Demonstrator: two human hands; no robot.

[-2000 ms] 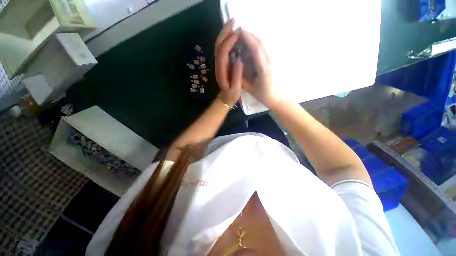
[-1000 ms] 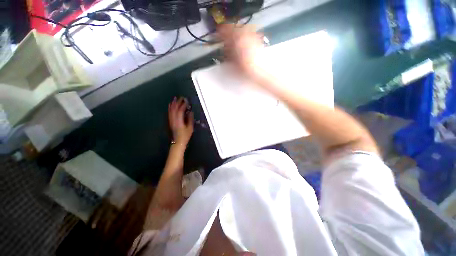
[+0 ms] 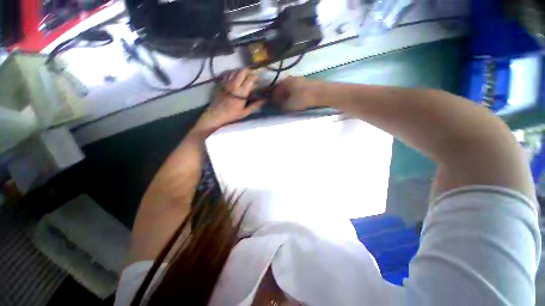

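A white parts tray [image 3: 305, 167] lies on the green bench top in front of me, its surface washed out by glare. My left hand [image 3: 236, 98] is beyond the tray's far left corner, with fingers spread near the white ledge. My right hand [image 3: 290, 95] is beside it at the far edge, blurred. A small dark thing [image 3: 260, 95] shows between the hands; blur hides what it is and whether either hand grips it. A dark speckled patch [image 3: 209, 182] shows beside the tray's left edge, partly hidden by hair.
A black device [image 3: 179, 27] with cables stands on the white ledge [image 3: 143, 101] just behind the hands. Cream boxes [image 3: 45, 149] stand at the left, and an open cream box [image 3: 83, 239] is at lower left. Blue bins [image 3: 490, 77] are at the right, more blue [image 3: 388, 245] below the tray.
My left hand has moved from the bench left of the tray to its far edge, and both hands are now close together. The tray appears lower and nearer my body in view.
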